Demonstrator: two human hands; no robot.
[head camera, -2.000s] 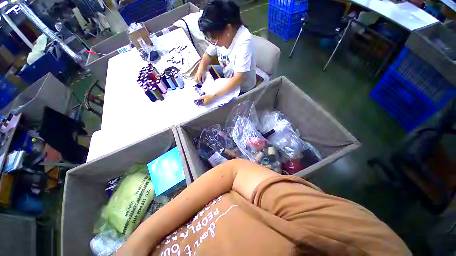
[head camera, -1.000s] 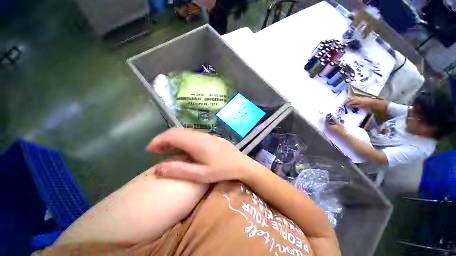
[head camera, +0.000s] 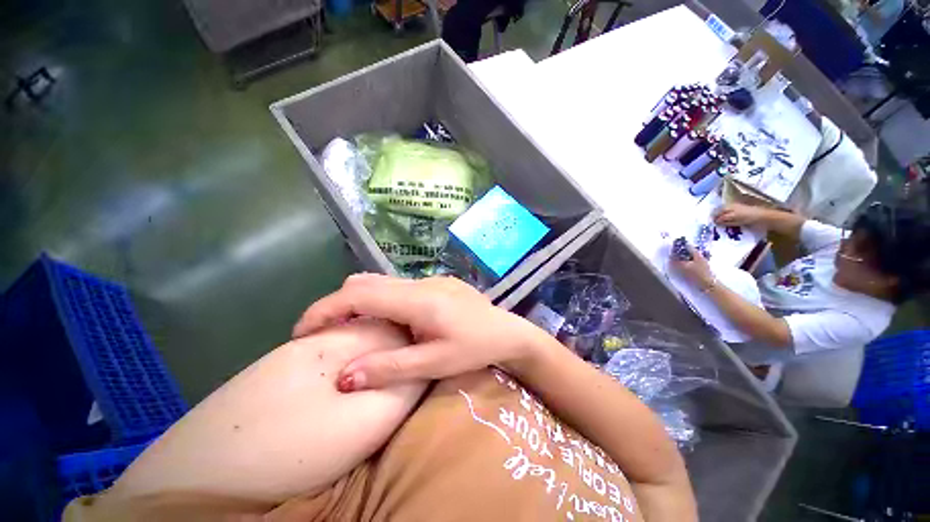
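My right hand (head camera: 413, 331) lies palm down across my bare left arm (head camera: 260, 408), its thumb apart from the fingers; it holds no object. My left hand is not in view. Just beyond, a grey bin (head camera: 352, 87) holds a yellow-green printed bag (head camera: 423, 178), a turquoise box (head camera: 499, 232) and crumpled clear plastic (head camera: 345, 173). The adjoining grey bin (head camera: 750, 408) holds clear bags (head camera: 640, 372) with small mixed contents, partly hidden by my right forearm.
A white table (head camera: 586, 112) stands beyond the bins with thread spools (head camera: 678, 122). A person in a white shirt (head camera: 836, 306) sits there, hands on small dark items (head camera: 685, 248). Blue crates (head camera: 112, 347) stand at left; another grey bin (head camera: 255, 25) is at the top.
The view has swung left, so bins and table appear farther right than in the oldest frame. Since the middle frame, my right hand's raised fingers have lowered onto my left arm.
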